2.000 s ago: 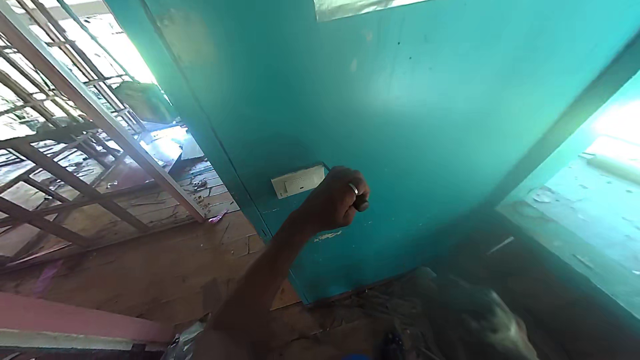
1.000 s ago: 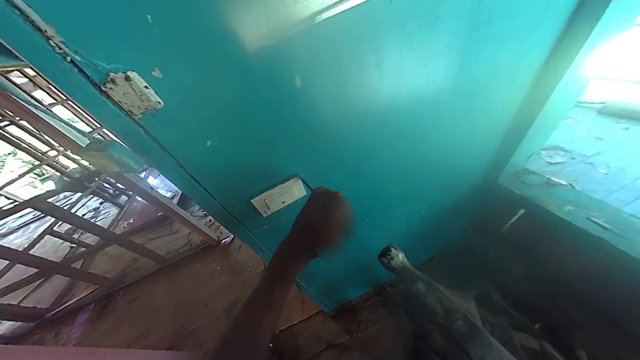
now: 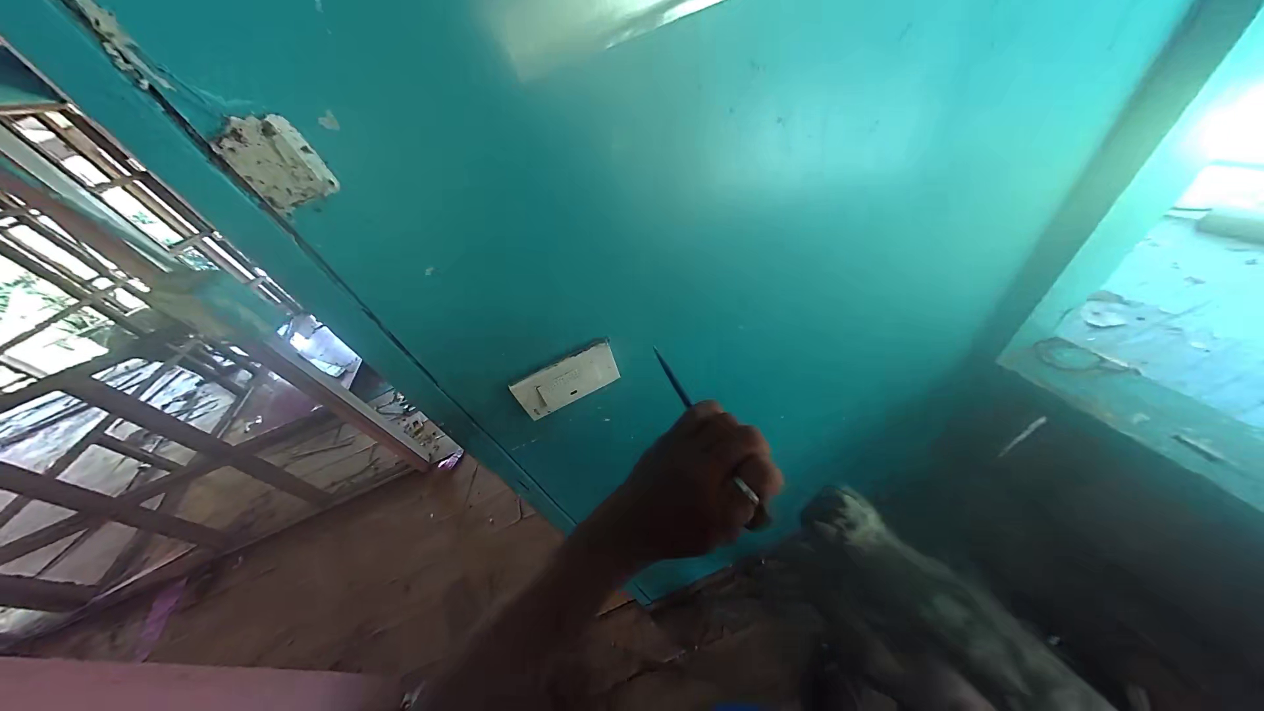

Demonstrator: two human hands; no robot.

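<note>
My left hand (image 3: 706, 479), with a ring on one finger, is closed in a fist near the lower middle. From the top of the fist a thin, dark, pointed tool (image 3: 672, 377) sticks up and to the left. Its tip is just right of a cream-coloured switch plate (image 3: 566, 379) on a teal painted panel (image 3: 691, 227); I cannot tell whether the tip touches the panel. My right hand is not plainly seen. A blurred, mottled grey-green shape (image 3: 948, 592) reaches in from the lower right, and I cannot tell what it is.
A patch of bare, rough filler or plaster (image 3: 276, 163) shows at the panel's upper left, beside a long seam. Wooden lattice bars (image 3: 148, 425) stand at left above a brown floor (image 3: 395, 553). A pale ledge (image 3: 1165, 365) with flaking paint lies at right, and a pink edge (image 3: 178, 681) runs along the bottom left.
The view has shifted, bringing the rough patch into sight at upper left. My left hand is now lower and farther from the switch plate, with the dark tool plainly visible.
</note>
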